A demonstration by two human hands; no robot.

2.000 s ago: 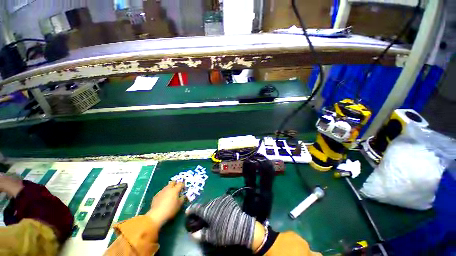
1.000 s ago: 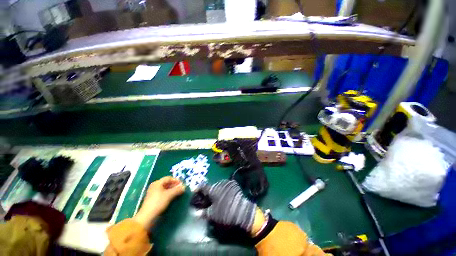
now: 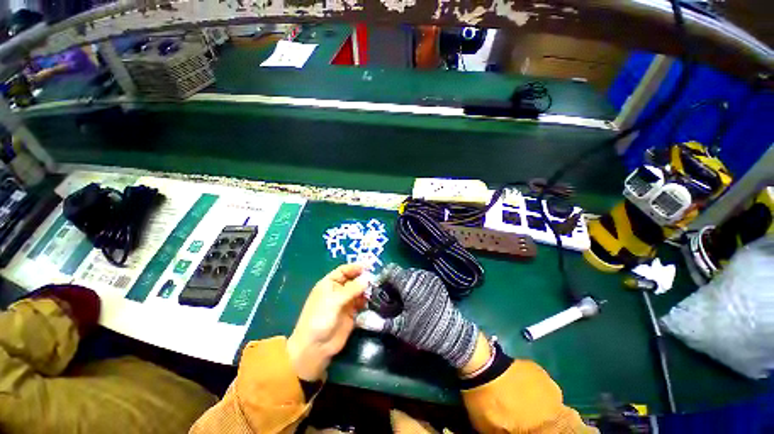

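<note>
My bare left hand (image 3: 329, 309) and my gloved right hand (image 3: 429, 315) meet low in the middle. My right hand grips a black socket block (image 3: 384, 298) with a round face. My left fingertips touch its left side and pinch a tiny white clip (image 3: 368, 278), partly hidden. A loose pile of white clips (image 3: 355, 242) lies just behind my hands. A coiled black cord (image 3: 440, 254) lies behind my right hand, over the left part of a brown power strip (image 3: 490, 241).
Behind are a white power strip (image 3: 533, 222) and cream block (image 3: 450, 190). At right are a white cylinder tool (image 3: 560, 320), striped fixture (image 3: 658, 203) and plastic bag (image 3: 731, 305). At left, a black corded bundle (image 3: 110, 216) lies on a printed sheet (image 3: 284, 246), beside another person's sleeve (image 3: 51, 339).
The view has tilted down. My left hand has moved from the clip pile to the block in my right hand. The coiled cord now lies on the bench. The neighbour's arm has drawn back from the bundle.
</note>
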